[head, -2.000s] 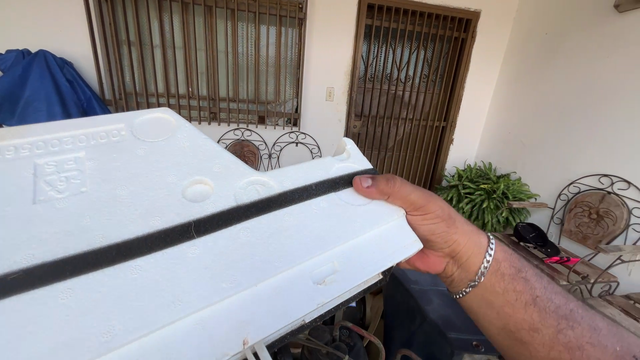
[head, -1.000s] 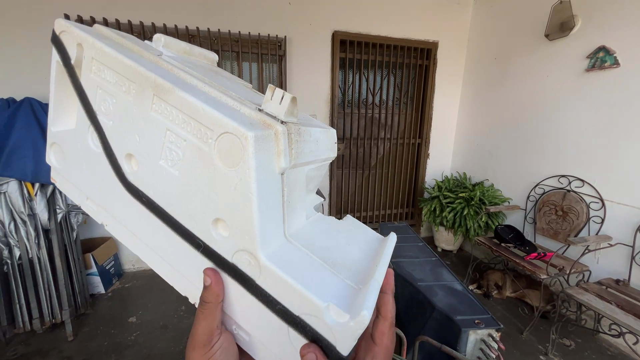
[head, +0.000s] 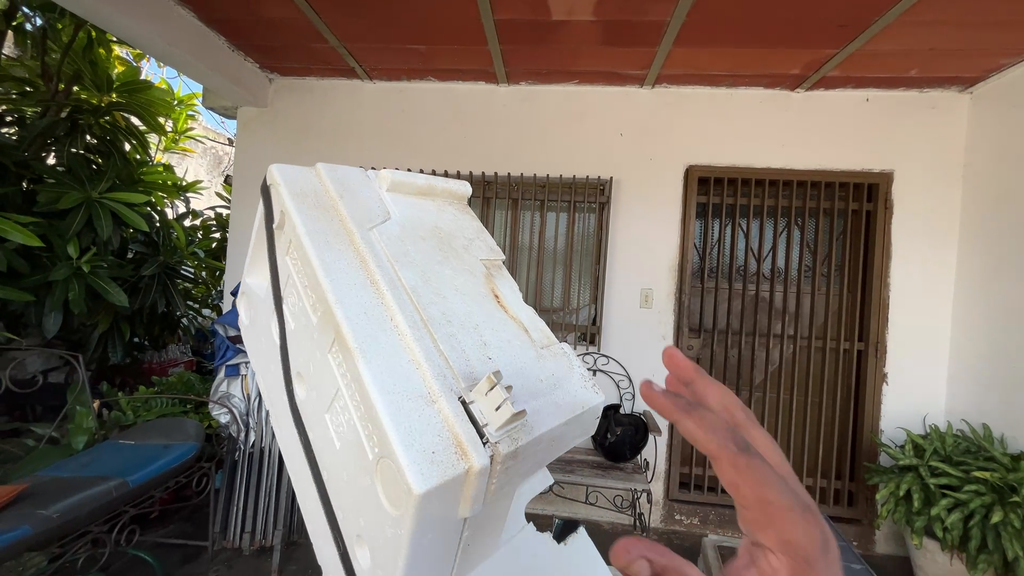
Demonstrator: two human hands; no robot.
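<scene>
A large white moulded foam block (head: 384,320) stands tilted in the middle of the head view, with brownish stains on its upper face. A black foam strip (head: 290,384) runs along its left side, and a small cream plastic clip (head: 494,406) sits near its lower right part. Beside the block on the right is my right hand (head: 744,472), fingers apart and holding nothing; a gap shows between its fingers and the block. My left hand is out of view. The block's bottom end is cut off by the frame.
Behind are a barred window (head: 552,248), a barred metal door (head: 784,336) and a wrought-iron bench (head: 592,472) bearing a black helmet (head: 621,433). A potted plant (head: 952,488) stands at right. Folded metal poles (head: 252,480) and an ironing-board-like blue-grey padded surface (head: 112,468) are at left.
The foam block has turned and now shows more of its stained face. My right hand has come off it and opened. The view has swung up and left.
</scene>
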